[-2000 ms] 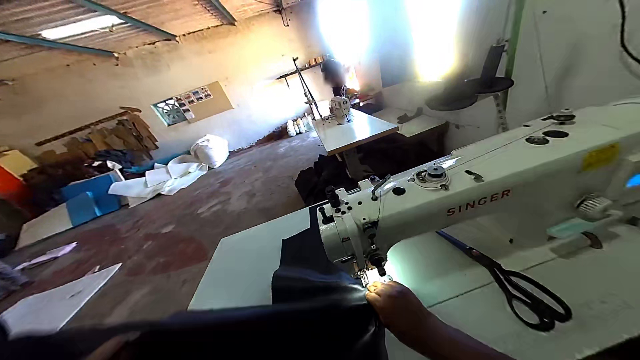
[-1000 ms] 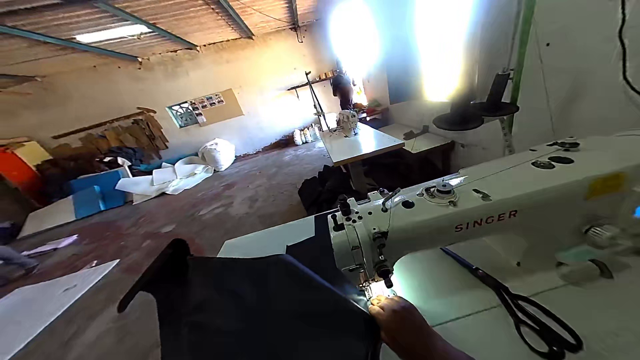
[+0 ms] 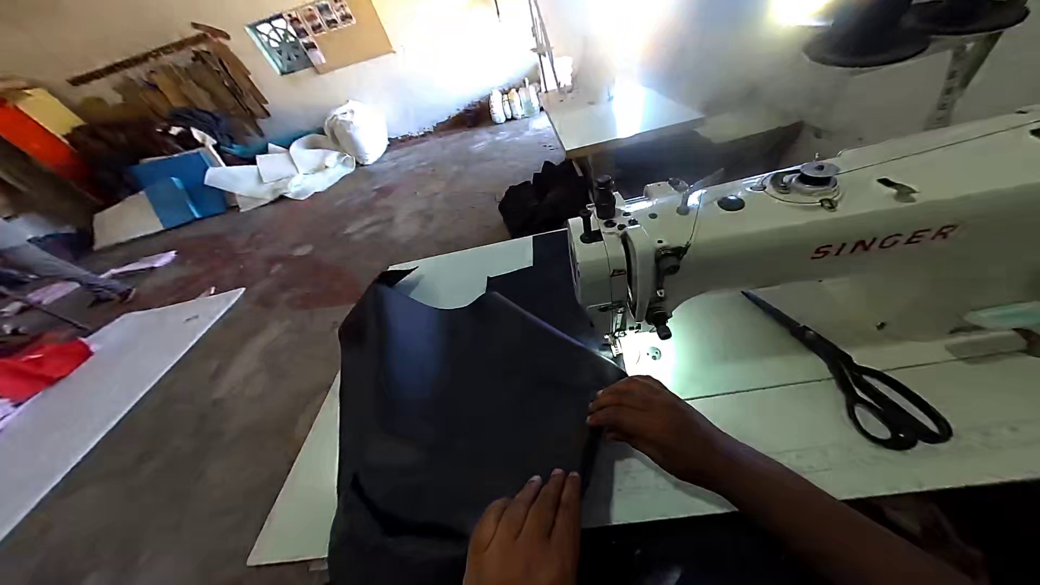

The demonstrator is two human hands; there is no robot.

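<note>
Black leather-like fabric [image 3: 463, 406] lies spread over the left part of the sewing table and runs up to the needle area of a white Singer sewing machine [image 3: 812, 236]. My left hand [image 3: 528, 528] rests flat on the fabric near its lower right, fingers extended. At the fabric's right edge, just below the lit presser foot [image 3: 621, 345], my right hand [image 3: 650, 422] pinches the material between thumb and fingers. Black-handled scissors [image 3: 861, 382] lie on the table right of the needle, under the machine arm.
The white sewing table [image 3: 764, 439] ends at left above a concrete floor. A second white table [image 3: 609, 122] stands behind the machine, with dark fabric [image 3: 544, 199] beside it. At far left are a white board [image 3: 122, 398], red cloth [image 3: 41, 366] and part of a person [image 3: 73, 272].
The black fabric now lies flatter on the table. My left hand has come into clear view on it. My right hand has moved down a little from the needle area. The view has tilted down.
</note>
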